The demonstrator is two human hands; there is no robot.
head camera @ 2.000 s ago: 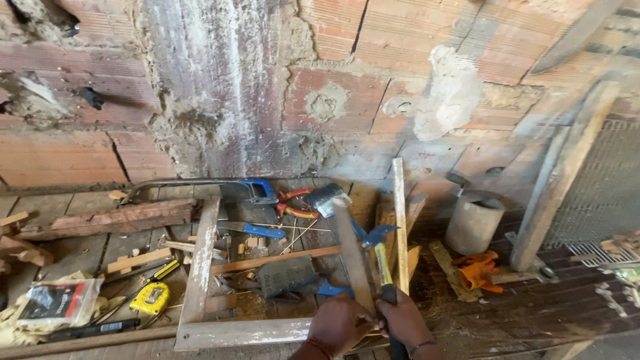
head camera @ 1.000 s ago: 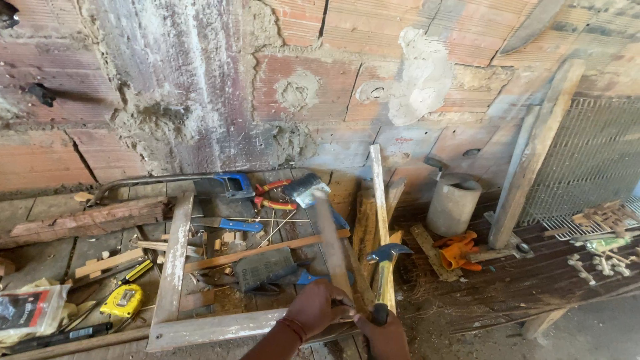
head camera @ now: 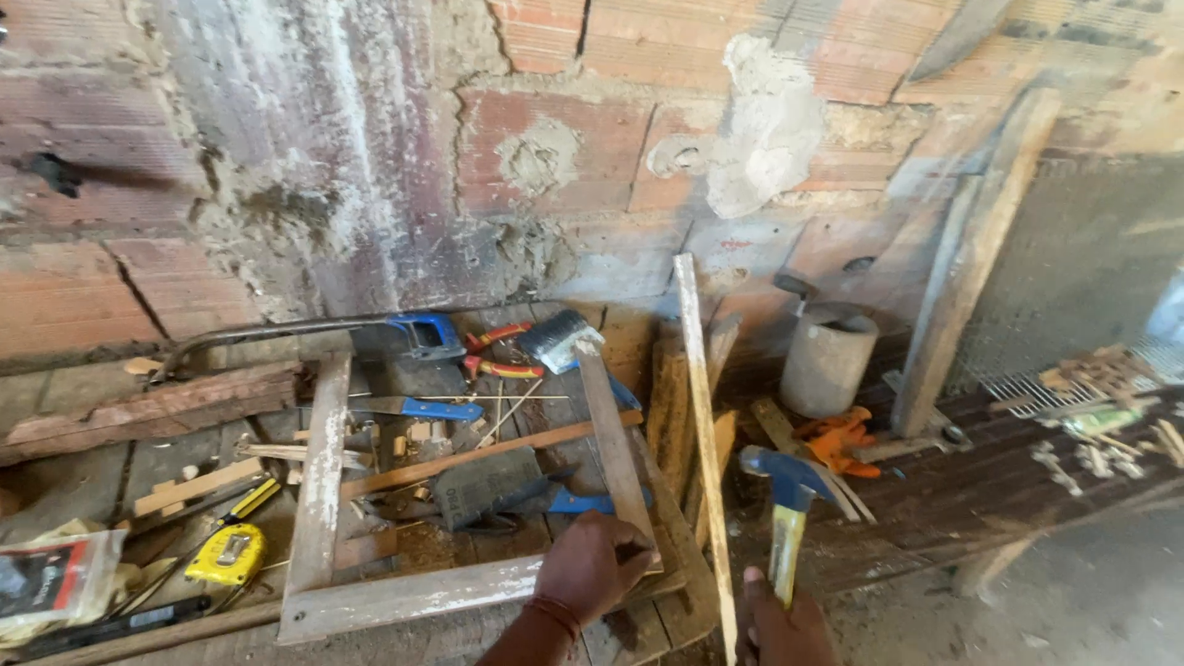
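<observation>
My left hand (head camera: 597, 564) is at the near right corner of a weathered wooden frame (head camera: 324, 462), its fingers pinched together over the joint; whether a nail is between them cannot be told. My right hand (head camera: 786, 624) grips a claw hammer (head camera: 786, 518) by its yellow handle, the blue head up. A long thin wood strip (head camera: 700, 416) stands between the two hands. Inside the frame lie a sandpaper sheet (head camera: 490, 483), wood scraps and a blue-handled tool (head camera: 583, 501).
Around the frame lie a hacksaw (head camera: 425, 335), red-yellow pliers (head camera: 499, 368), a blue-handled knife (head camera: 442, 409), a yellow tape measure (head camera: 227, 553) and a plastic packet (head camera: 55, 578). Rightward are a cement cylinder (head camera: 828, 361), an orange glove (head camera: 840, 442) and an upright board (head camera: 980, 259). A brick wall stands behind.
The hammer has moved right, away from the frame's corner, and its head is now more upright. My left hand stays at the corner.
</observation>
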